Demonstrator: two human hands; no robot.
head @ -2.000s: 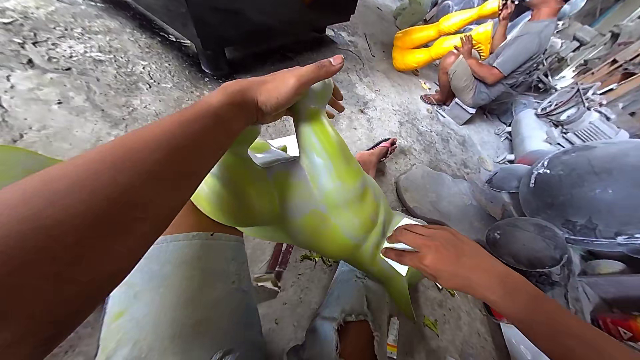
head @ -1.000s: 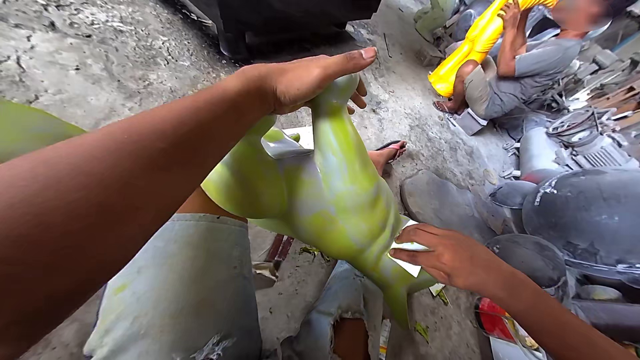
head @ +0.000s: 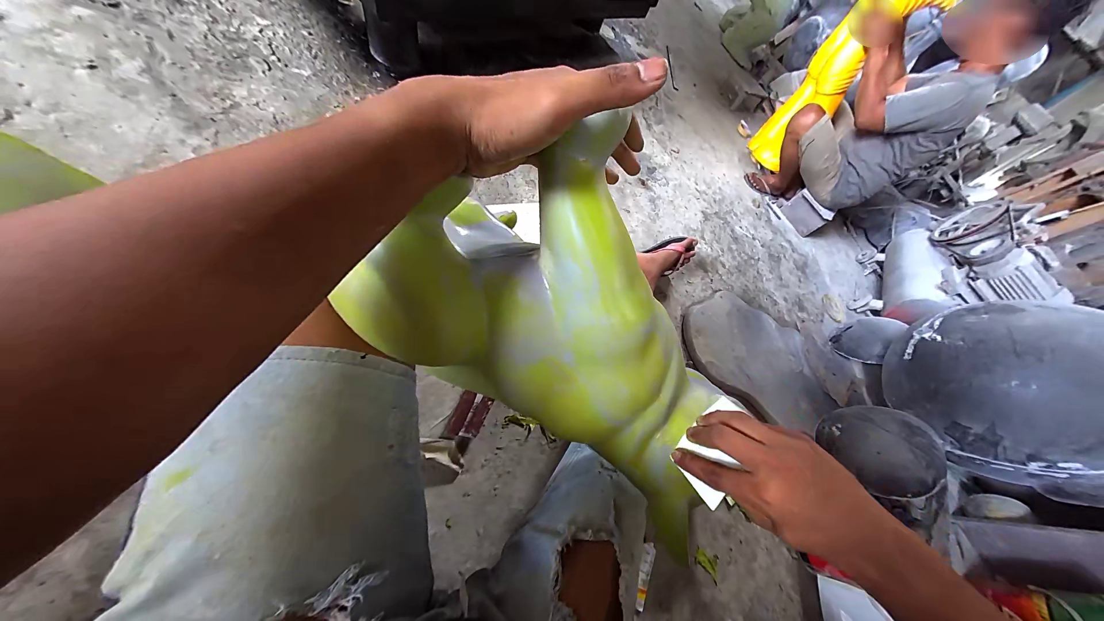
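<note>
A smooth sculpted form (head: 595, 345), mottled yellow-green and grey, lies across my lap, with one limb-like part rising from it. Over the rounded top of that part rests my left hand (head: 552, 112), its thumb stretched out and its fingertips showing on the far side. My right hand (head: 759, 474) presses a folded white sheet (head: 711, 457), maybe sandpaper or paper, against the narrower lower right end of the form. That end tapers to a point below the sheet. Part of the sheet is hidden under my fingers.
Another person (head: 923, 112) sits at the upper right, holding a glossy yellow sculpted piece (head: 819, 86). Dusty dark round containers (head: 1000, 388) and piled scrap stand on the right. A black object (head: 509, 34) is at the top. Rough concrete floor (head: 216, 78) shows around my denim-covered legs (head: 293, 492).
The other person has raised the yellow piece from lying nearly level to a steep slant. My right hand stays at the form's lower right end with the white sheet; my left hand remains on top.
</note>
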